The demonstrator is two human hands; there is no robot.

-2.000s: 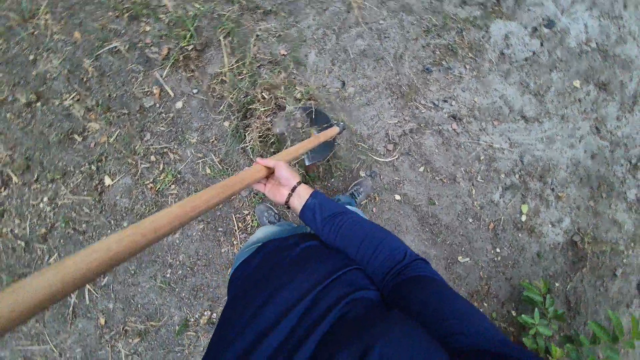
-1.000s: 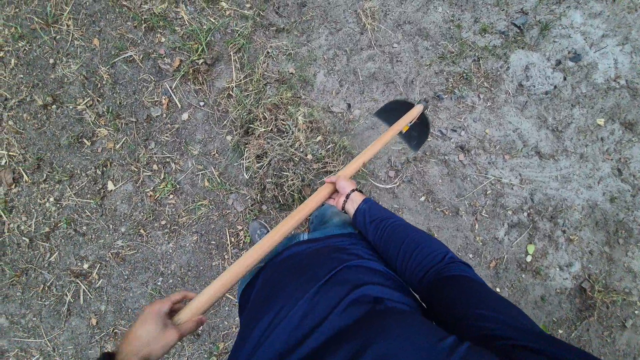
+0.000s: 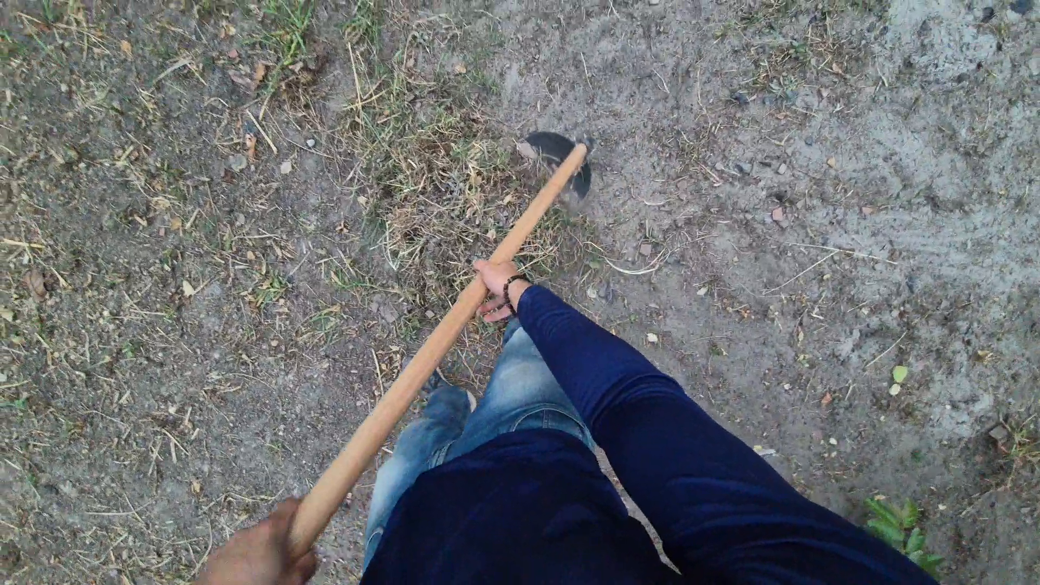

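Observation:
A hoe with a long wooden handle (image 3: 406,386) slants from the lower left up to the centre right. Its dark, rounded metal blade (image 3: 551,148) is at the far end, against the ground at the right edge of a heap of dry grass (image 3: 443,207); the blade is slightly blurred. My right hand (image 3: 497,286), with a dark bead bracelet, grips the middle of the handle. My left hand (image 3: 262,548) is wrapped round the near end at the bottom left, partly cut off by the frame.
Bare sandy soil (image 3: 780,268) with small stones and straw lies to the right. Green grass tufts (image 3: 288,28) grow at the upper left, and a small leafy plant (image 3: 898,528) stands at the lower right. My jeans (image 3: 520,382) and one shoe show below the handle.
Two seconds ago my left hand was out of view; one second ago it shows on the handle's near end. Since then the blade has moved back toward the dry grass.

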